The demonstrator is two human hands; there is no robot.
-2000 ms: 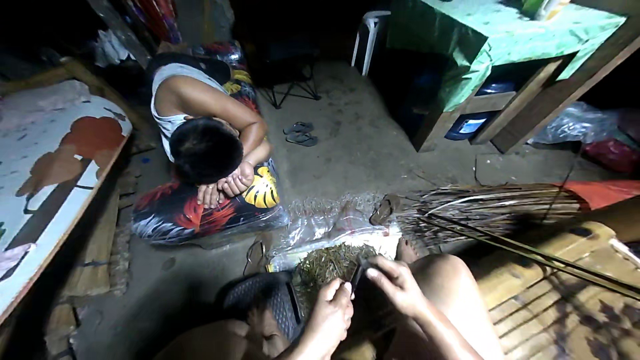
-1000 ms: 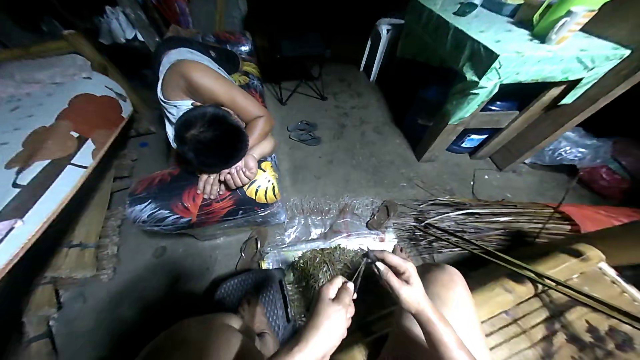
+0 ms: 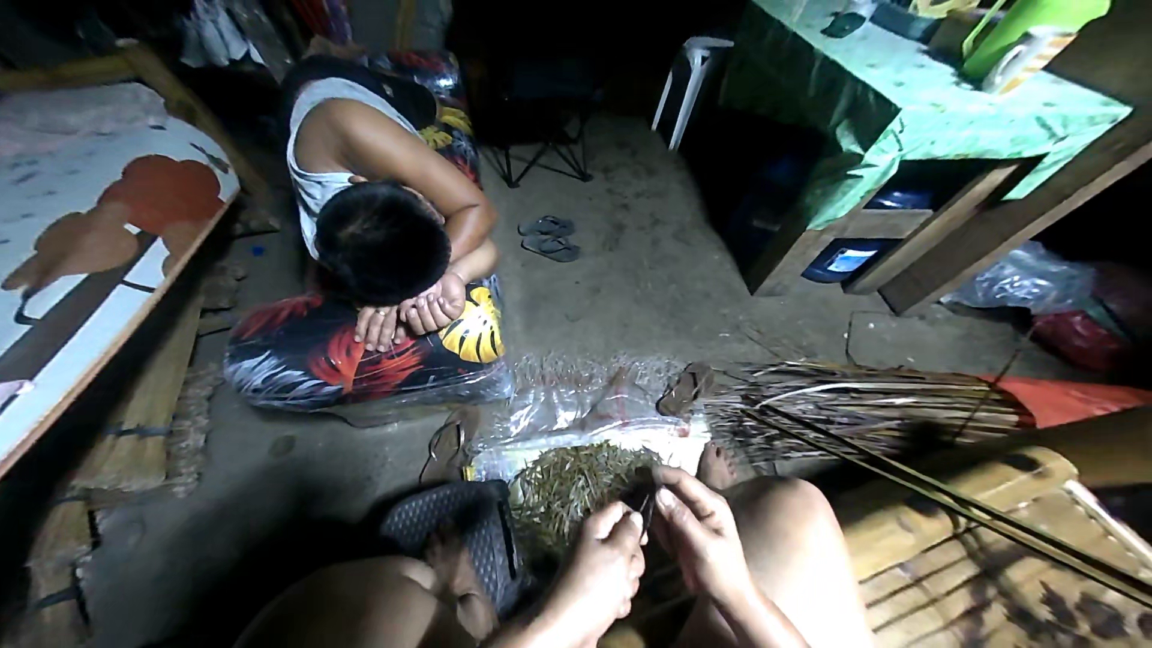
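Note:
My left hand (image 3: 601, 567) and my right hand (image 3: 697, 531) meet at the lower middle, above a heap of thin green-brown plant shavings (image 3: 576, 490). The left fingers are closed on a small dark thing, too small to name. My right thumb and fingertips pinch the far end of a thin dark piece beside it. Under the heap lies a pale sheet with clear plastic (image 3: 576, 409). To the right rests a bundle of long thin sticks or midribs (image 3: 864, 400), with long green strips (image 3: 936, 504) slanting across the bamboo seat.
A person (image 3: 382, 243) leans head and arms on a plastic-wrapped patterned cushion (image 3: 369, 360). A table with a green cloth (image 3: 972, 117) stands upper right. Slippers (image 3: 549, 238) lie on the floor. A dark woven plastic item (image 3: 459, 531) is by my foot; a bamboo bench (image 3: 972, 540) is at right.
My hands stay over the shavings, with small finger movements. The long strand hanging between them one second ago is not plain now. The leaning person keeps the same pose.

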